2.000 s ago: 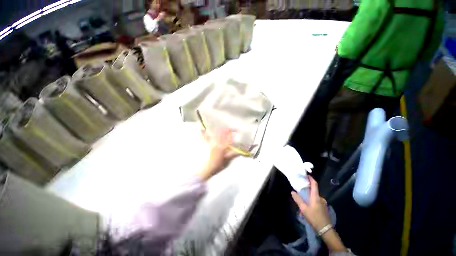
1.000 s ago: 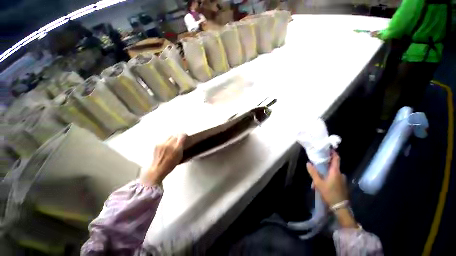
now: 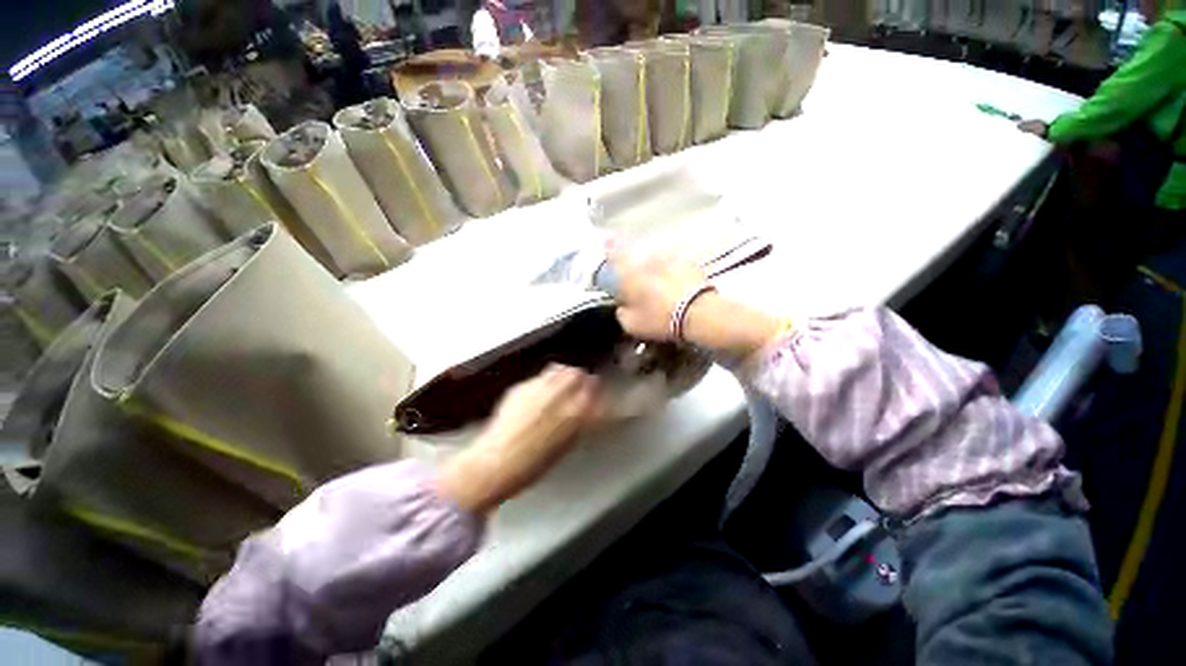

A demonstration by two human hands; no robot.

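A taupe bag body (image 3: 501,349) lies on its side on the white table, its dark mouth facing me. My left hand (image 3: 540,423), blurred, has its fingers curled at the near rim of the mouth. My right hand (image 3: 650,297) is above the far rim, closed around the blue-grey handle of the steamer head (image 3: 567,269). The white steamer head points left behind the bag; the hand partly hides it. Another flat beige bag (image 3: 661,208) lies just behind.
Upright bags with yellow lines (image 3: 341,195) stand along the far table edge, with larger ones (image 3: 247,351) close at left. The steamer base (image 3: 845,553) and hose are below the table edge. A pale blue holder (image 3: 1073,358) is at right. A person in green (image 3: 1132,98) stands at far right.
My right hand has carried the steamer head from beside the table to over the bag. My left hand has moved right from the bag's left end to its near rim.
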